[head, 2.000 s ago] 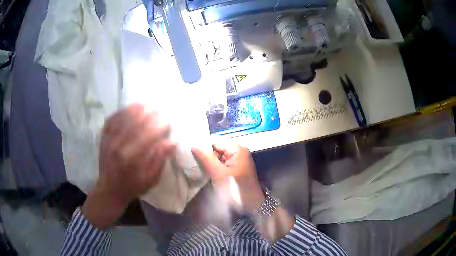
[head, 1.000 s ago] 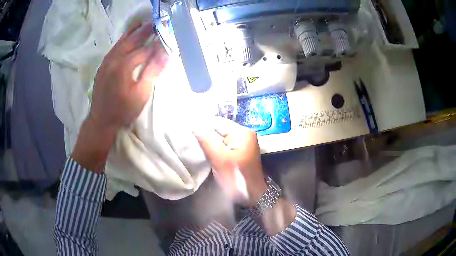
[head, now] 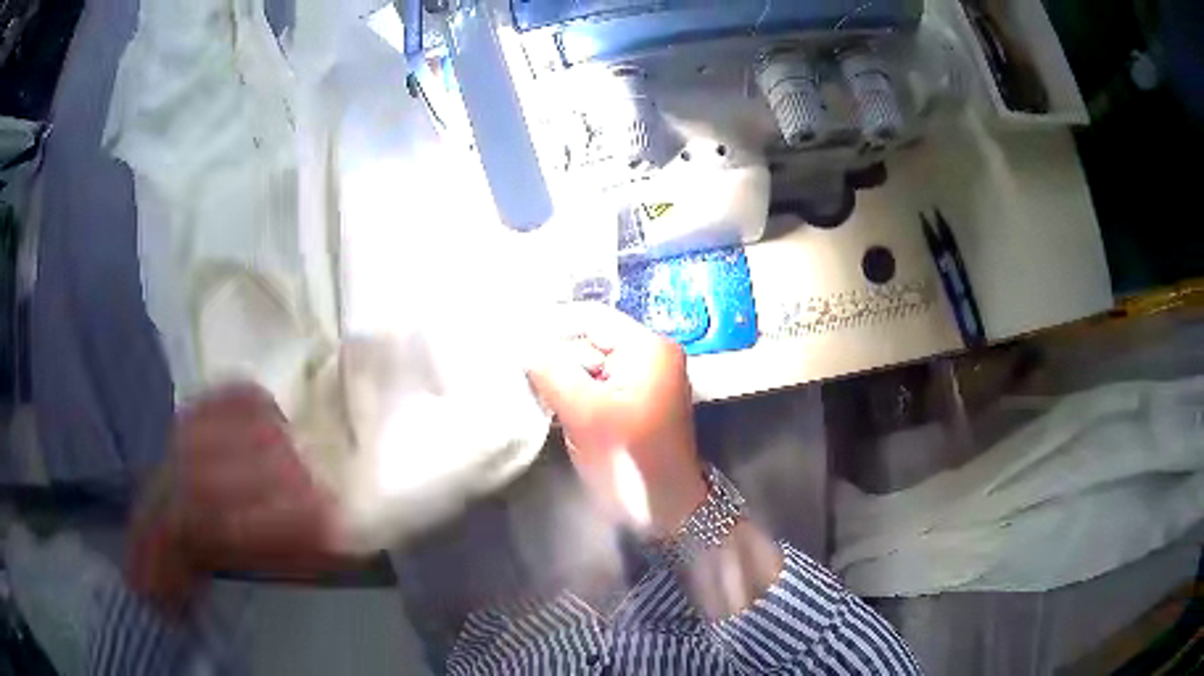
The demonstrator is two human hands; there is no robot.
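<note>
A white garment piece (head: 423, 436) lies on the machine table, partly washed out by the lamp glare. My right hand (head: 618, 396), with a metal watch on the wrist, pinches its edge just in front of the needle area, at the left of the blue plate (head: 693, 301). My left hand (head: 244, 489) is blurred at the lower left, beside the cloth's left side; whether its fingers grip the cloth cannot be told. The needle and presser foot are lost in the glare.
The blue and white machine head (head: 739, 29) with pale dials (head: 792, 99) stands behind. Dark thread snips (head: 956, 284) lie right of the plate. A white tray (head: 1056, 99) is at the back right. White cloth (head: 1030, 489) lies lower right; grey-purple cloth (head: 82, 304) hangs left.
My left hand has moved from beside the machine arm down to the lower left, and the cloth's folds have shifted. My right hand stays pinched on the edge near the needle.
</note>
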